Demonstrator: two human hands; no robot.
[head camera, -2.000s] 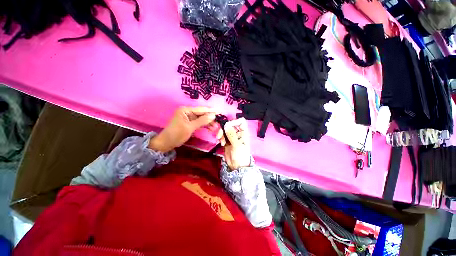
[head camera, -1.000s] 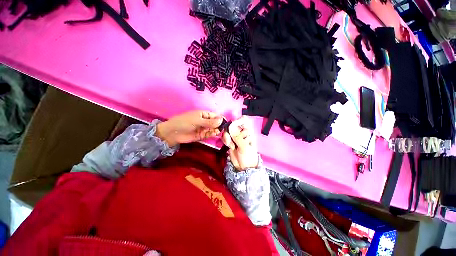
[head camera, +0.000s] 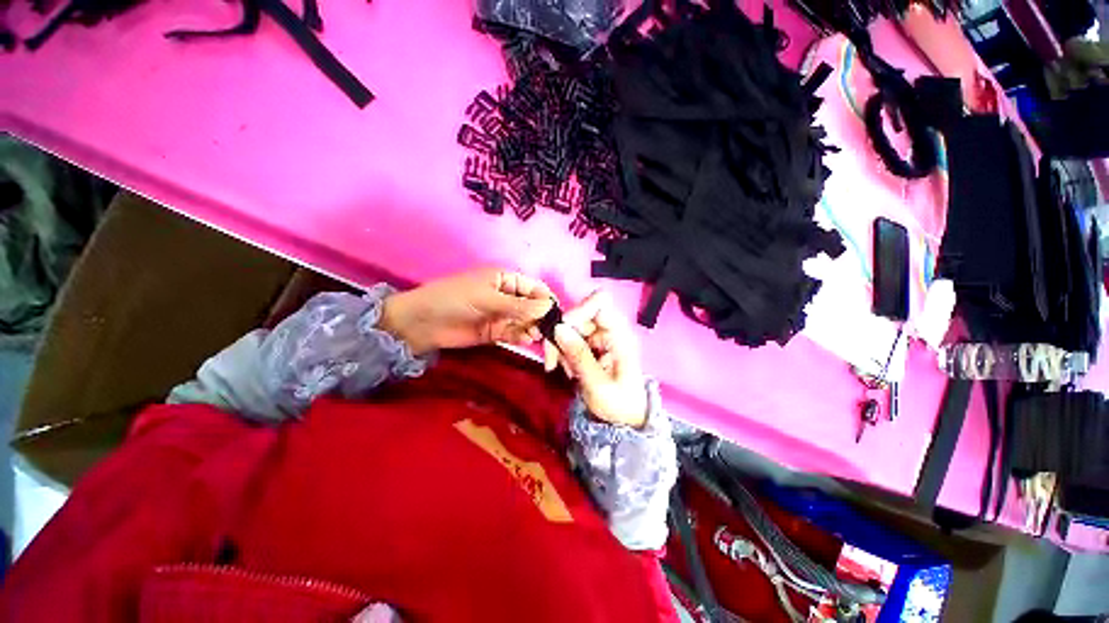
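My left hand and my right hand meet at the table's near edge. Between their fingertips they hold a small black piece; it looks like webbing, and whether a buckle is on it cannot be told. A loose heap of small black slide buckles lies beyond my hands. A pile of black webbing strips lies to its right, touching the heap.
A clear plastic bag is behind the buckles. At right are a smartphone, keys, a black coil and black fabric panels. A cardboard box stands below the table at left.
The black piece shows less below my fingers than two seconds ago. My right hand has shifted slightly right and down, its fingers more spread. The view has shifted a little.
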